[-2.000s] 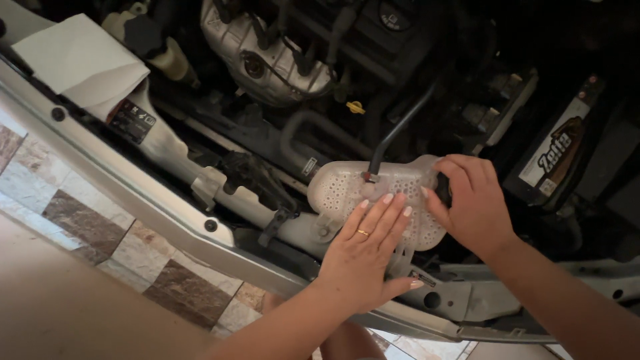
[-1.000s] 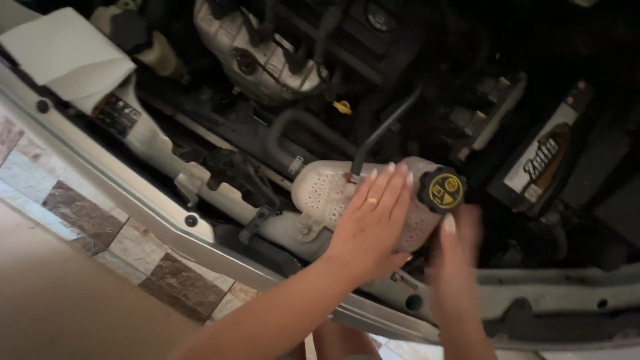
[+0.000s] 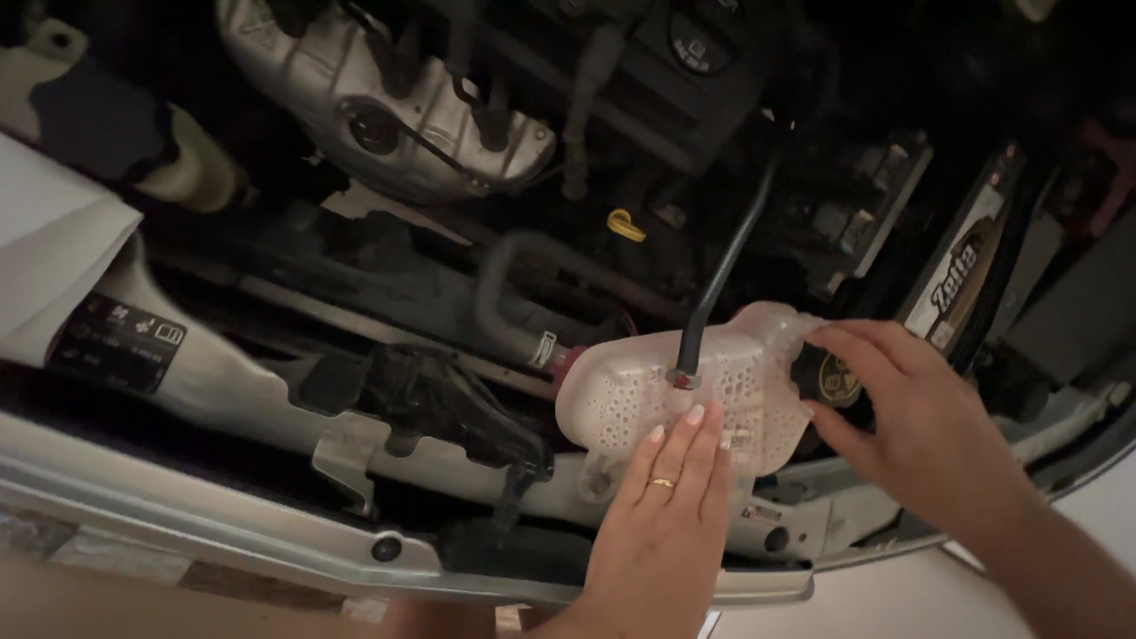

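Note:
A translucent white plastic coolant reservoir lies at the front edge of a car's engine bay. A black rubber hose with a metal clamp joins its top. My left hand, with a ring on one finger, rests flat on the reservoir, fingers together. At the reservoir's right end is a black cap with yellow symbols. The fingers and thumb of my right hand are around this cap, thumb below and fingers above; part of the cap is hidden behind them.
A metal heat shield and a yellow dipstick handle lie farther back. A car battery stands at the right. White paper or cloth lies on the left of the front crossmember. A thicker hose runs left of the reservoir.
One second ago my right hand was blurred below the cap, with the cap's top in view; now its fingers are around the cap. My left hand stays on the reservoir. The view has moved closer.

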